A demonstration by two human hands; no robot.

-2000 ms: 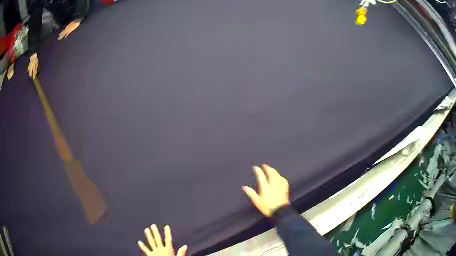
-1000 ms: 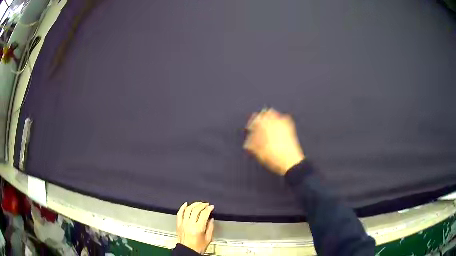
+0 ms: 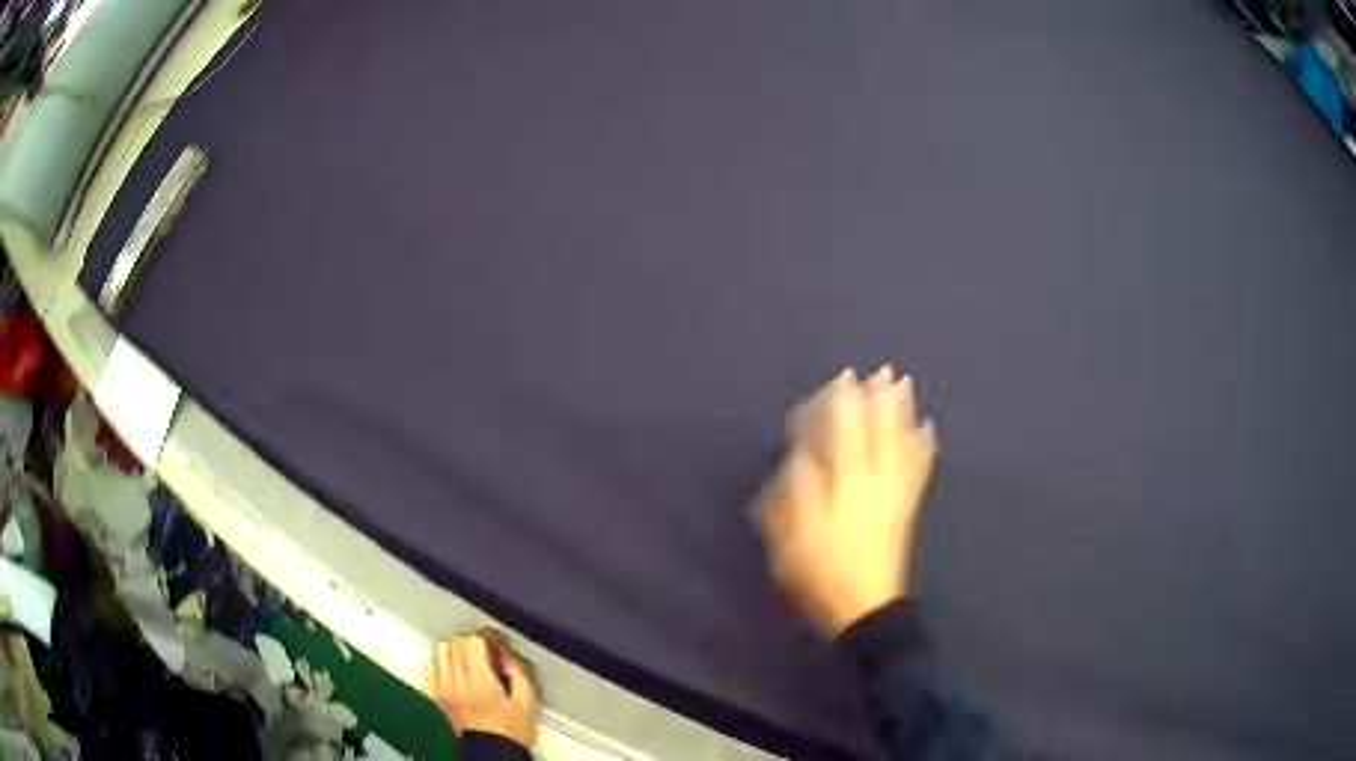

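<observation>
Dark navy-purple fabric (image 3: 565,268) covers the table, with soft wrinkles near the front edge. My right hand (image 3: 851,498) is palm down on the fabric, right of centre, its fingers stretched forward and close together. It is slightly blurred and holds nothing that I can see. My left hand (image 3: 483,688) rests on the pale table rim (image 3: 335,558) at the lower left, just outside the dark fabric edge, fingers bent, with no object visible in it.
A silvery metal bar (image 3: 153,228) lies on the fabric near its left end. A thick pale roll (image 3: 75,127) is at the far left. A white piece (image 3: 137,399) is on the rim. Scraps (image 3: 164,550) cover the green floor. Blue items (image 3: 1321,82) show at upper right.
The view has swung left. The wooden stick and the person opposite are out of view. My right hand, curled a second ago, is now flatter. My left hand has stayed at the rim.
</observation>
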